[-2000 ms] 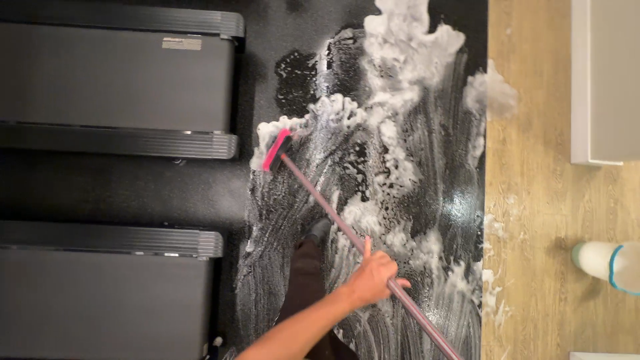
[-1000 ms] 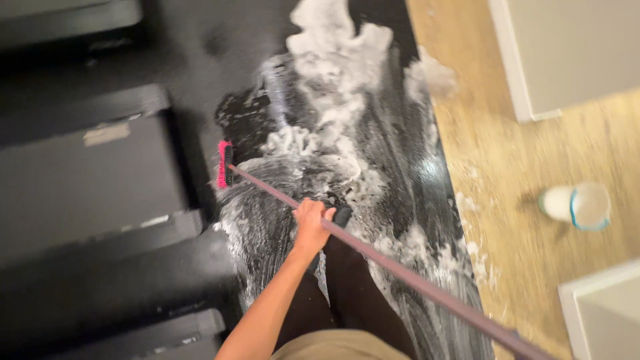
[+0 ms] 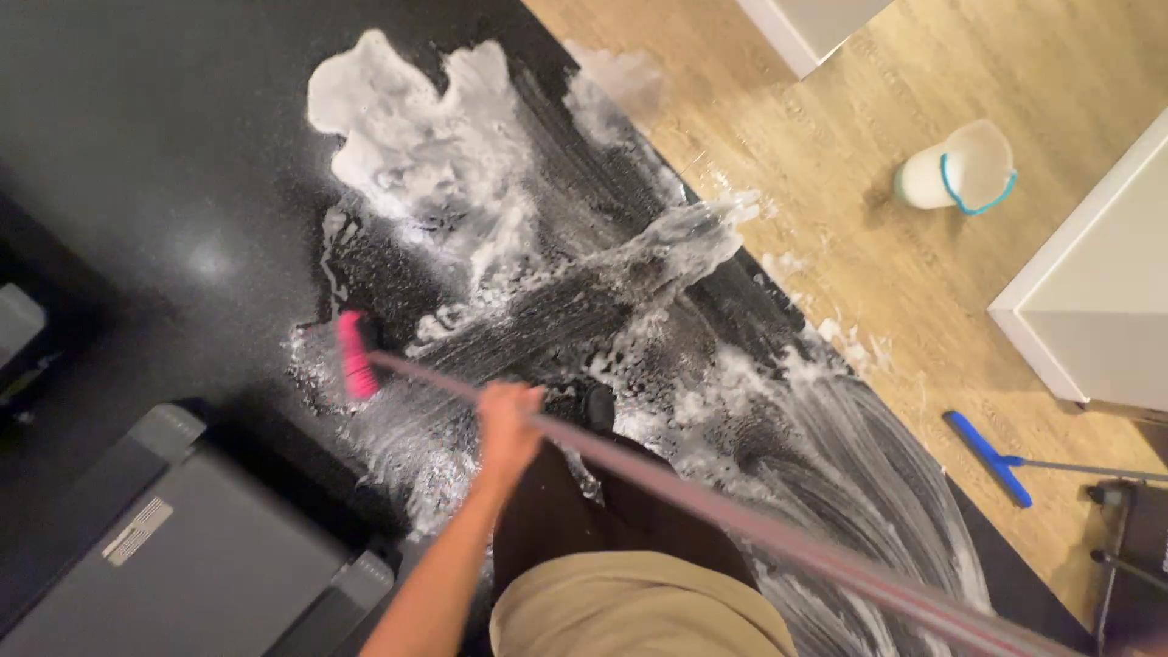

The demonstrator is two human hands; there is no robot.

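Note:
My left hand (image 3: 509, 422) grips the pinkish pole of a long-handled scrub brush (image 3: 358, 356) near its middle. The brush's pink bristles touch the black rubber floor (image 3: 228, 137) at the left edge of the wet, soapy area. White foam (image 3: 456, 137) lies thick above the brush and is spread in streaks to the right. The pole runs toward the lower right corner. Something blurred and skin-coloured, perhaps part of my right hand (image 3: 1145, 641), shows at that corner; its fingers and grip cannot be made out.
Grey exercise machine parts (image 3: 182, 557) stand at the lower left. On the wood-look floor (image 3: 876, 119) are a white bucket (image 3: 926, 178) with a blue handle and a blue squeegee (image 3: 990, 459). White-edged wall corners (image 3: 1086, 301) jut in at the right; a dark wheeled object (image 3: 1131, 557) stands lower right.
The view has turned and shifted, bringing the blue squeegee into sight. My left hand stays on the pole. A streak brushed through the foam now runs from the brush toward the wood-look floor.

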